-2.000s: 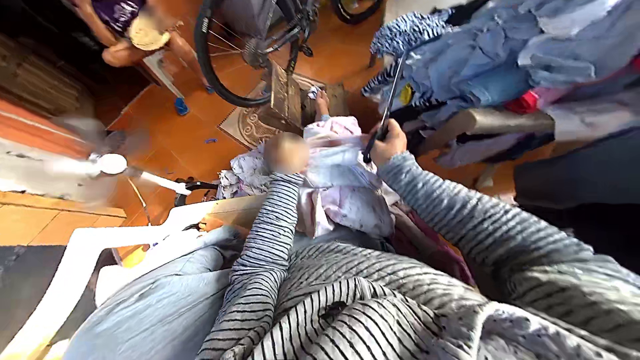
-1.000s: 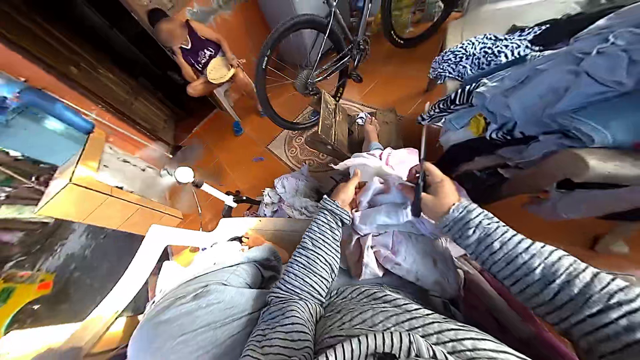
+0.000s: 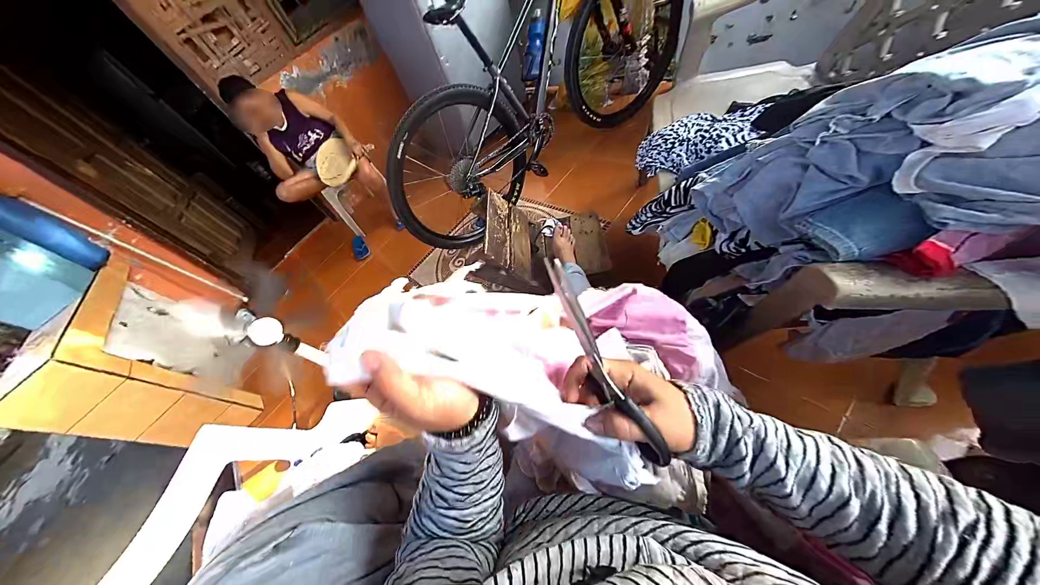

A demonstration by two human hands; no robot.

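Observation:
My right hand (image 3: 642, 406) grips a pair of scissors (image 3: 601, 370) by the dark handles, the long blades pointing up and away; its fingers also touch the cloth. My left hand (image 3: 422, 394) holds the near left edge of a white cloth (image 3: 471, 333), which is spread out between the two hands and washed out by bright light. Pink cloth (image 3: 642, 321) lies just beyond the scissors, on my lap. More pale cloth (image 3: 593, 455) hangs under my hands. Whether the blades are parted cannot be told.
At right, a bench (image 3: 877, 284) bears heaped clothes (image 3: 780, 195). A bicycle (image 3: 463, 166) and a wooden block (image 3: 508, 236) stand ahead. A person (image 3: 301, 138) sits at upper left. A fan (image 3: 264, 329) is at left, close to a white plastic chair arm (image 3: 219, 455).
The white cloth is now raised and spread between my hands; one second ago the cloth lay bunched on my lap. The view has shifted considerably.

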